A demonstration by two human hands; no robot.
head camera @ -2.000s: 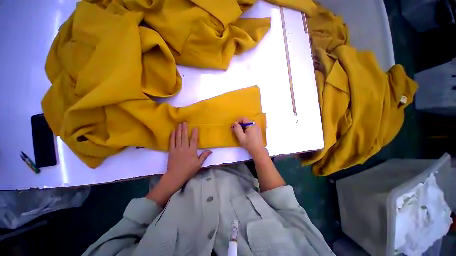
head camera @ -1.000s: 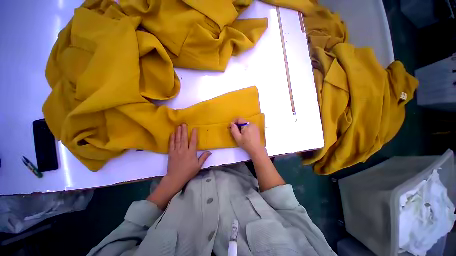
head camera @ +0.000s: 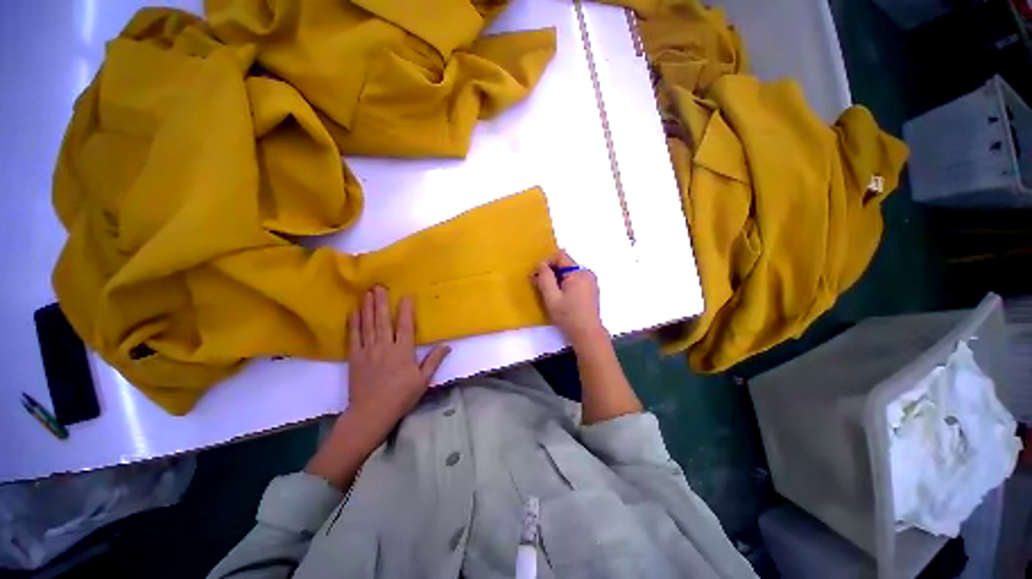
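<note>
A mustard-yellow sleeve (head camera: 475,255) of a thick cloth garment lies flat near the front edge of the white table, its straight end to the right. A seam or fold line and a small dark mark show on it. My left hand (head camera: 387,356) rests flat with fingers spread on the sleeve's lower edge. My right hand (head camera: 569,296) holds a thin blue pen (head camera: 568,270) at the sleeve's end. The pen tip is too small to tell whether it touches the cloth. The rest of the yellow garment (head camera: 170,170) lies heaped at the left and back.
A black phone (head camera: 68,364) and small snips (head camera: 45,415) lie at the left. More yellow garments (head camera: 781,204) hang over the table's right edge by a large white tub (head camera: 792,40). A bin (head camera: 832,396) with white cloth stands at the lower right.
The view has shifted, moving the table and cloth leftward. My right hand with the pen has moved to the right along the sleeve, to its end. My left hand still rests on the sleeve.
</note>
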